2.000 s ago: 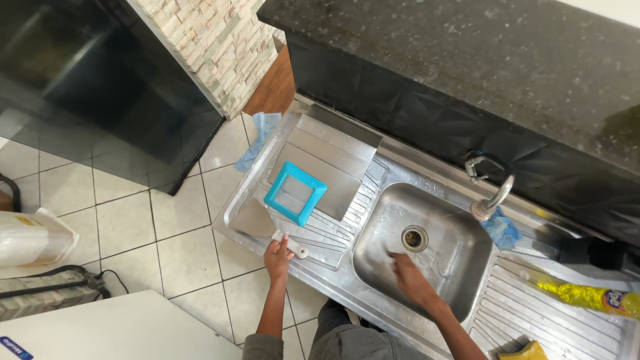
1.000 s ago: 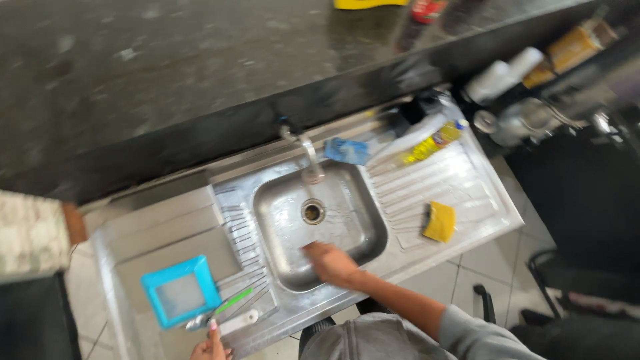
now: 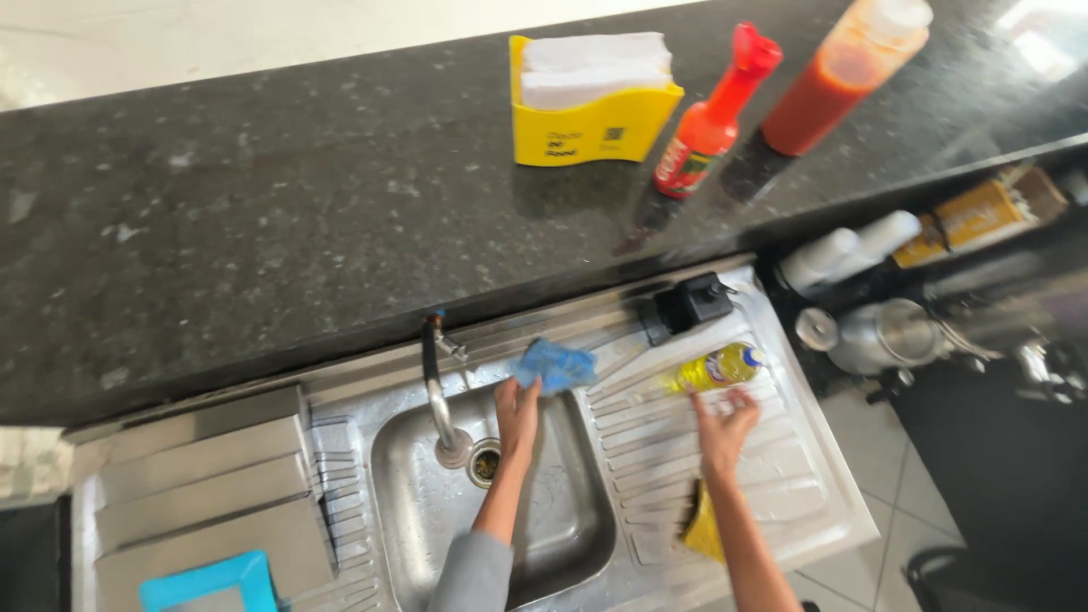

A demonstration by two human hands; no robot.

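Observation:
My left hand reaches over the steel sink basin, its fingers at the lower edge of a crumpled blue cloth behind the basin; whether they grip it is unclear. My right hand is over the ribbed drainboard, fingers spread, just below a bottle of yellow liquid lying on its side. A yellow sponge or cloth lies partly behind my right forearm. The faucet hangs over the basin near the drain.
A black holder stands at the drainboard's back. At the lower left is a blue-framed object on steel panels. The dark stone counter holds a yellow napkin holder, a red sauce bottle and a squeeze bottle.
My left hand has left the small items beside the blue frame and is now at the blue cloth. My right hand has moved from over the basin to beside the yellow bottle. The view has swung right.

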